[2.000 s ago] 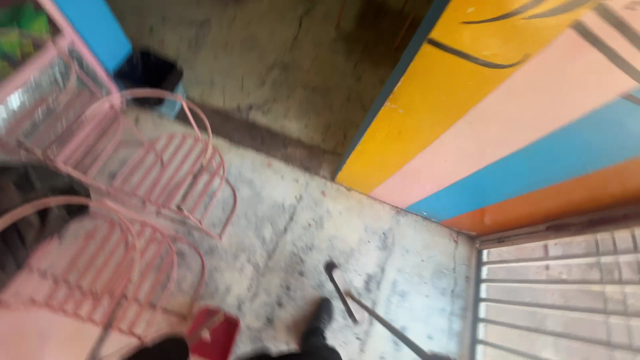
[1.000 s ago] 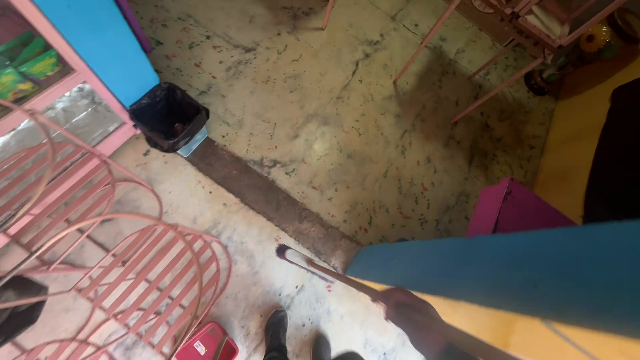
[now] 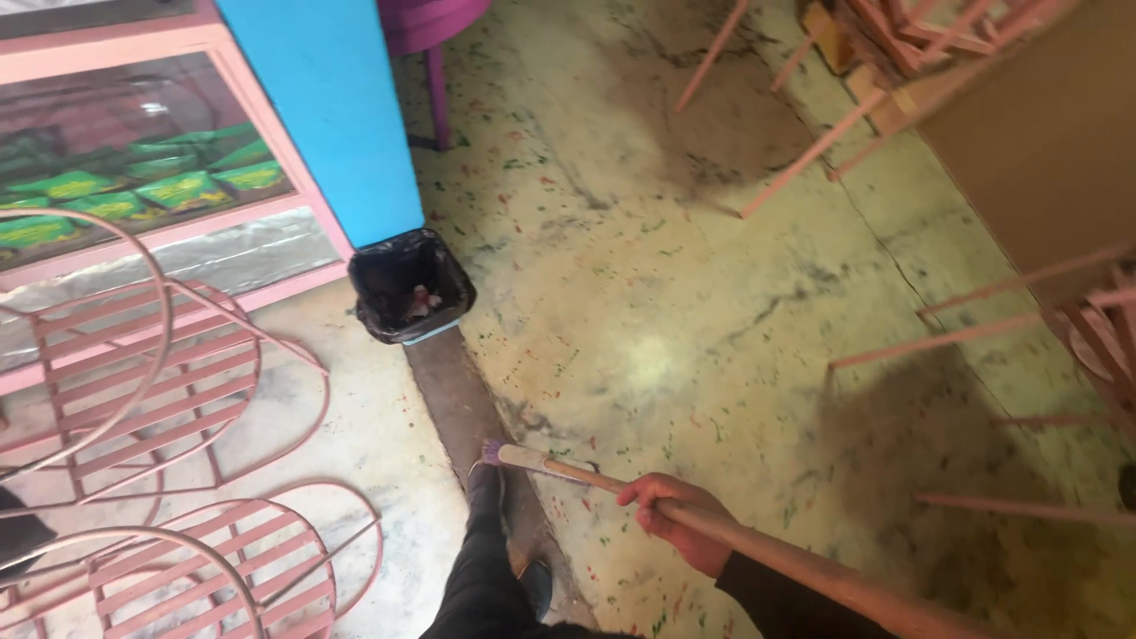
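Note:
My right hand [image 3: 679,524], in a dark sleeve, is closed around the wooden handle [image 3: 799,564] of a broom. The handle runs from the lower right edge down to the broom head [image 3: 524,457], which has purple bristles and sits near my foot on the dark threshold strip. My left hand is out of view. Small red and green scraps [image 3: 568,359] are scattered over the pale floor beyond the strip.
A small bin [image 3: 413,288] with a black liner stands at the strip's far end, by a blue panel [image 3: 328,115]. Pink slatted metal chairs [image 3: 151,390] and a pink glass-fronted case [image 3: 257,257] are at left. Pink-legged furniture [image 3: 799,173] stands at right; a purple stool [image 3: 435,98] is at the top.
The view has swung from the striped wall and grille to the inner floor. The broom head has come beside my foot on the strip, and my right hand on the handle now shows clearly.

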